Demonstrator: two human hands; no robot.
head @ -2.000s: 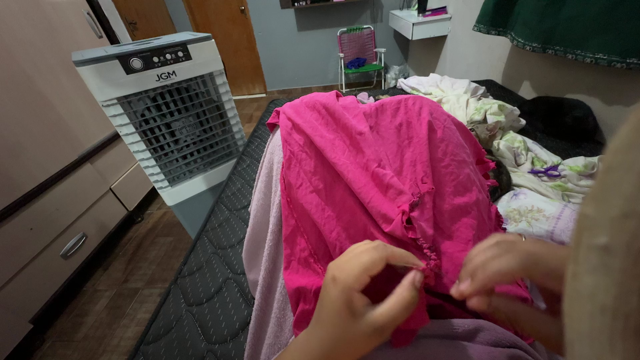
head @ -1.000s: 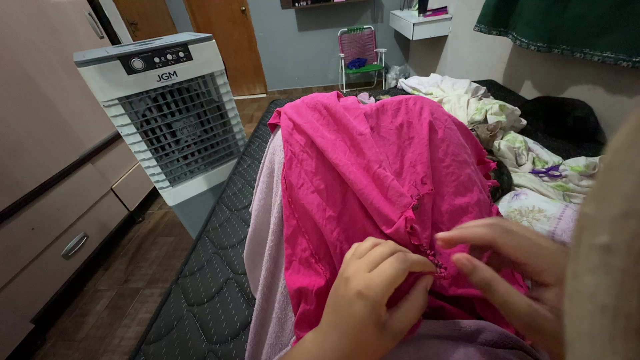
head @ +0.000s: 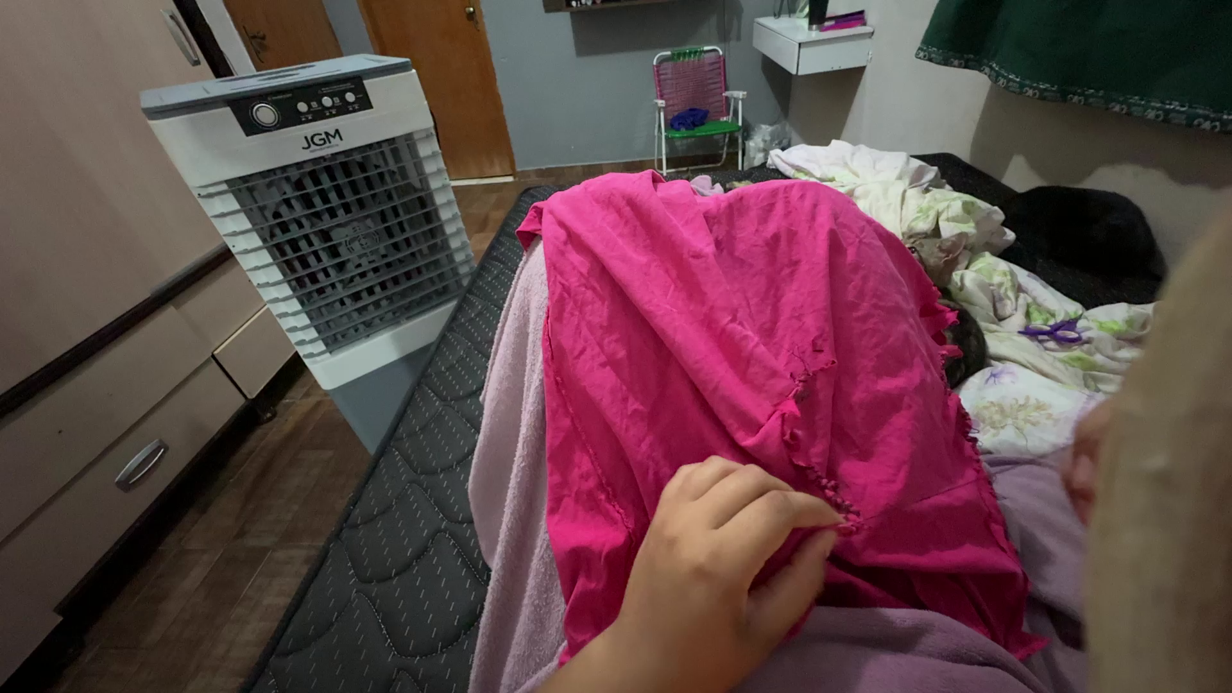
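A bright pink cloth (head: 674, 318) lies draped over a raised shape, with a lilac towel or blanket (head: 505, 433) beneath it. A puckered seam with dark stitches runs down its middle. At the lower end of that seam my left hand (head: 736, 539) pinches the pink fabric between thumb and fingertips. Far to the right, only a sliver of my right hand (head: 1086, 462) shows beside a blurred beige thing in the foreground; its fingers are mostly hidden. No needle or thread can be made out. Purple-handled scissors (head: 1054, 332) rest on floral bedding to the right.
A dark quilted mattress (head: 385, 568) extends along the left, beside a JGM air cooler (head: 337, 221) and a wardrobe with drawers (head: 115, 423). Floral bedding (head: 1020, 289) and a black rounded thing (head: 1083, 231) lie at the right. A folding chair (head: 691, 96) stands at the back.
My right hand has moved away from the seam to the right, largely out of sight behind the beige thing. My left hand stays on the pink cloth near the seam.
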